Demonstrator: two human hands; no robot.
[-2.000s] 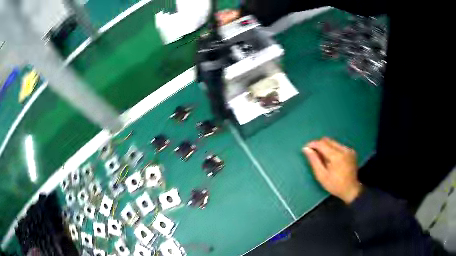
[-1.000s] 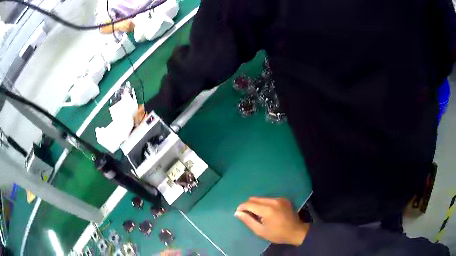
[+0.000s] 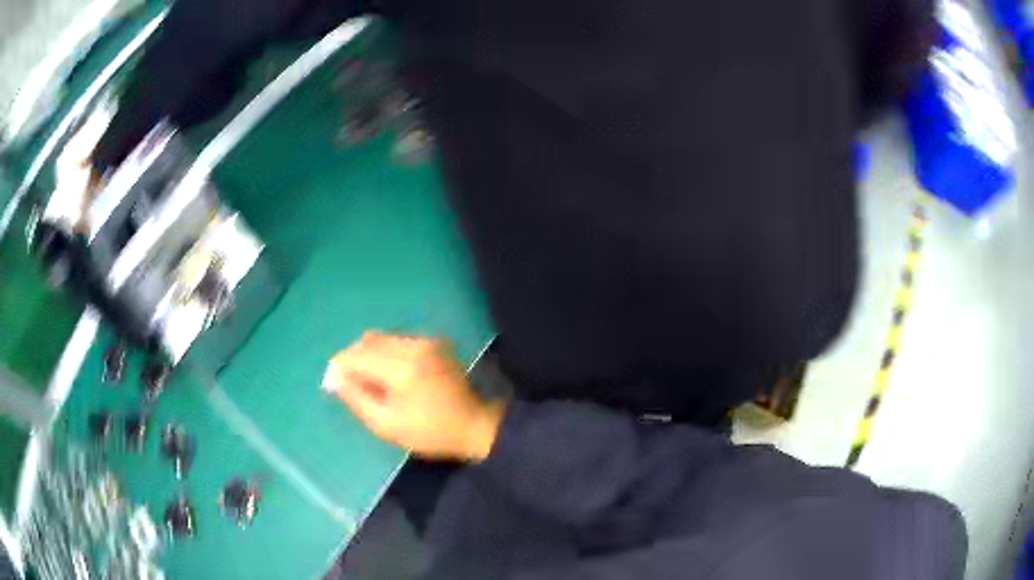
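My right hand (image 3: 414,394) is blurred, palm down on the green bench mat (image 3: 352,272) near its front edge. Its fingers are curled and nothing shows in it, but its underside is hidden. My left hand is out of the picture. The screw feeder (image 3: 210,272), a pale box with a metal mechanism, stands at the left, beyond my hand. Several black modules (image 3: 240,499) lie left of the white dividing line (image 3: 267,448). Wired white-faced housings (image 3: 96,521) are smeared by motion at the lower left corner.
Another person in dark clothes (image 3: 658,204) leans over the bench in front of me, an arm reaching to the feeder. Dark assemblies (image 3: 380,108) lie beside that person. A brown box (image 3: 780,397), a blue bin (image 3: 958,147) and yellow-black tape (image 3: 890,351) are on the right.
My view has swung to the right, so the feeder and bench sit further left. The other person now fills the middle. The hand seen at the bottom edge is gone. My right hand keeps its curled pose.
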